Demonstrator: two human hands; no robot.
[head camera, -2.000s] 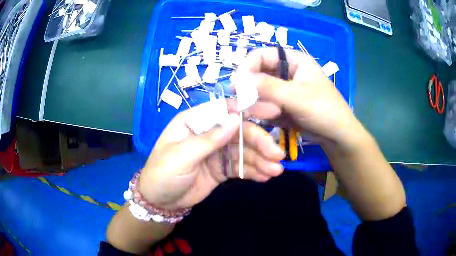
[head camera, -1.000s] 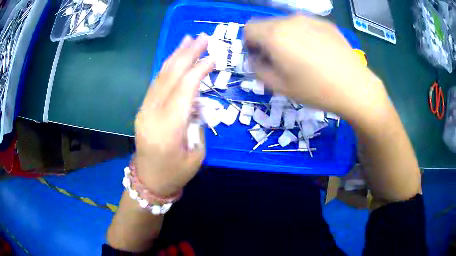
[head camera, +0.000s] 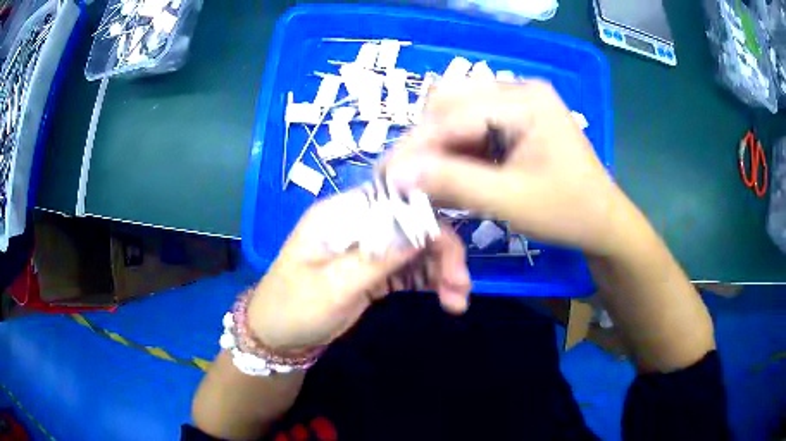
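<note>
The blue tray holds many loose tagged metal rods, thin silver sticks with white flags. My left hand is over the tray's front edge and holds a small bunch of tagged rods, blurred, with the white tags stacked together. My right hand is above the tray, its fingertips touching the upper end of the bunch. A dark tip of a small hand tool shows between its fingers; the rest of the tool is hidden. Whether the right fingertips also pinch a rod is too blurred to tell.
A clear plastic box of tagged parts and a long parts bin are at left. A digital scale is at the back right. Red scissors and clear plastic bags are at right. A cardboard box is below the bench.
One second ago my hands were apart over the tray. My left hand has turned and come down with the bunch, and my right hand has come down and in to meet it.
</note>
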